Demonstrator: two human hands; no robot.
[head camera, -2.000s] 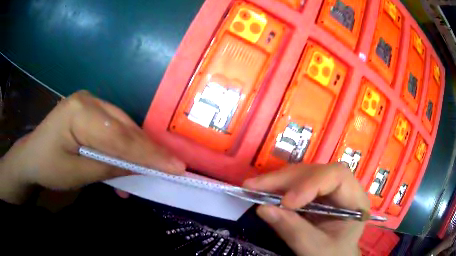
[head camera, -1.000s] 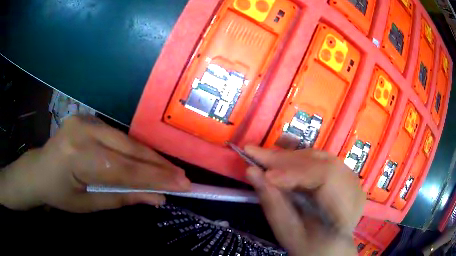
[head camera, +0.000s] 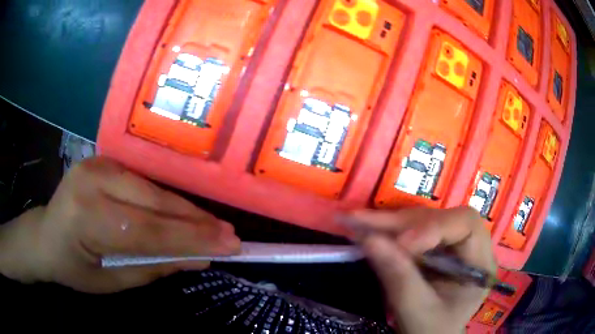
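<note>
My left hand (head camera: 130, 225) is at the lower left, shut on a white label sheet (head camera: 287, 253), seen nearly edge-on. My right hand (head camera: 424, 261) is at the lower right, blurred, and holds dark tweezers (head camera: 457, 269) near the right end of the sheet. The tweezer tips are too blurred to tell if a label is on them. Beyond my hands, the pinkish-red foam tray (head camera: 244, 143) holds several open-backed orange phones (head camera: 333, 72). The silver and green card slots (head camera: 316, 134) are at the near ends of the front-row phones, the yellow camera area (head camera: 353, 16) at the far ends.
The dark green bench surface (head camera: 59, 59) shows at the upper left and right of the tray. Part of another red tray with orange phones (head camera: 490, 313) shows at the lower right. My dark clothing with silvery beads (head camera: 248, 306) is at the bottom.
The tray now shows further left in the view, and the nearest phones with it. My right hand went up to the tray edge with the tweezers, then came back beside the sheet.
</note>
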